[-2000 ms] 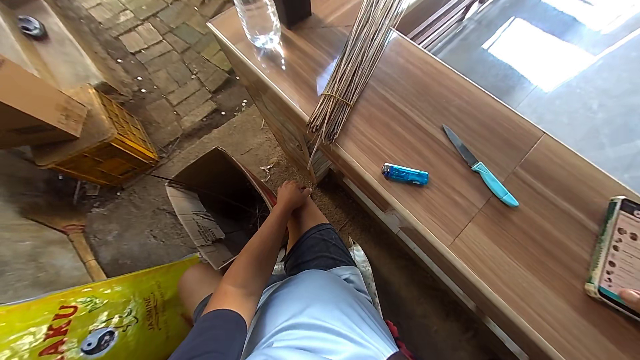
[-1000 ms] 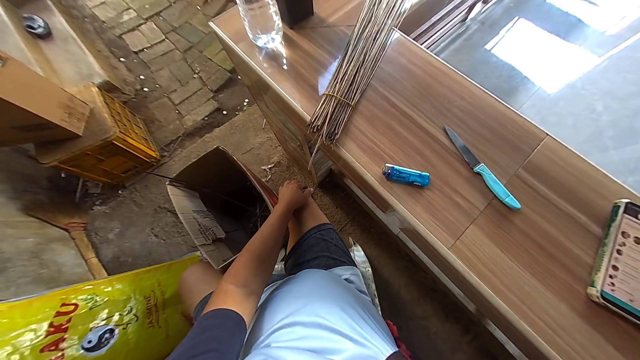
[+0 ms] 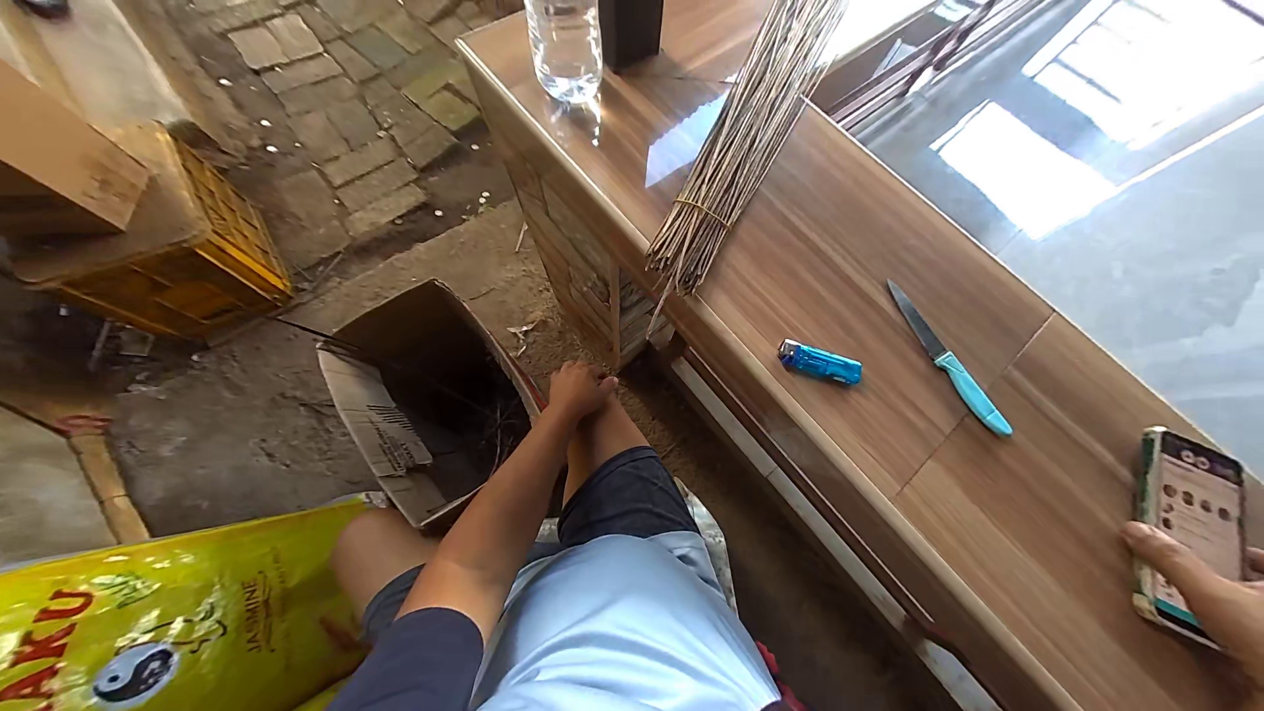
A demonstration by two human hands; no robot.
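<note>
My left hand (image 3: 583,390) rests at my knee beside the open cardboard box, its fingers curled and no object visible in it. At the right edge, my right hand (image 3: 1200,583) grips a smartphone (image 3: 1190,513) with its screen lit, thumb along the near side; part of this hand is out of frame. A turquoise-handled knife (image 3: 973,395) lies on the wood-look tiled counter (image 3: 859,267), its blade pointing away. To its left is a blue lighter (image 3: 822,363). A bundle of thin sticks (image 3: 736,168), tied with a band, lies across the counter's edge.
A clear plastic bottle (image 3: 565,49) stands at the counter's far left corner. The cardboard box (image 3: 370,420) sits on the ground. Beyond it are a yellow crate (image 3: 232,222) with a carton (image 3: 64,148) on top and a broom (image 3: 104,484). A yellow sack (image 3: 197,612) lies at lower left.
My right hand has come back into view and taken hold of the smartphone; one second ago no hand showed on it. My left hand has stayed at my knee.
</note>
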